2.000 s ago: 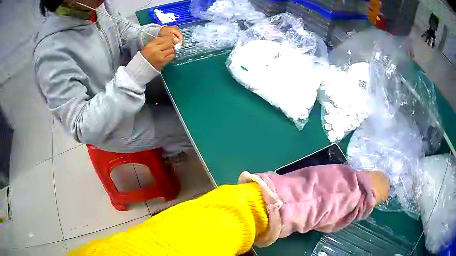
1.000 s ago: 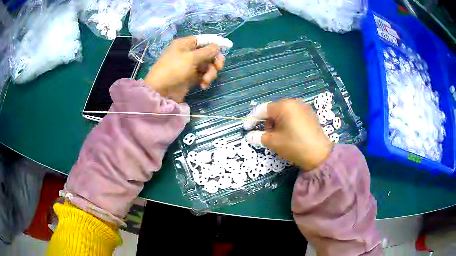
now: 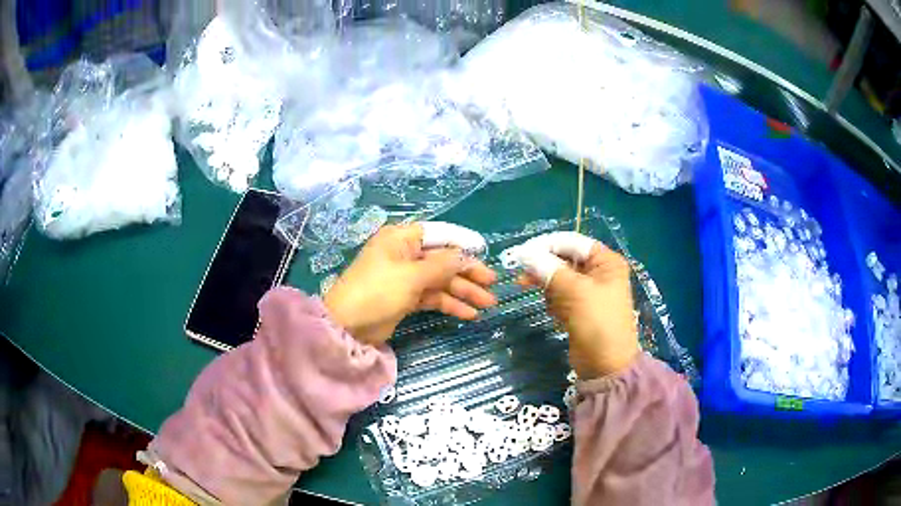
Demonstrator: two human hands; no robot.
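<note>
My right hand (image 3: 593,306), white cots on thumb and forefinger, pinches a small white part (image 3: 511,257) at its fingertips. A thin straw-coloured stick (image 3: 581,188) rises from the same hand. My left hand (image 3: 390,282) faces it just to the left, with a white cot over one finger and the other fingers curled; whether it holds something small cannot be told. Both hands are above the clear ribbed tray (image 3: 459,353). Loose white parts with dark holes (image 3: 464,440) lie along the tray's near side. My right sleeve hides part of the tray.
A black-screened smartphone (image 3: 242,272) lies left of the tray. Clear bags of white parts (image 3: 109,158) line the back, with a large bag (image 3: 593,99) behind the right hand. A blue bin (image 3: 716,296) of small glassy parts stands at the right.
The view has shifted, showing more of the bags behind. My hands have come closer together over the tray. The stick, which lay sideways across the left sleeve, now points away from me.
</note>
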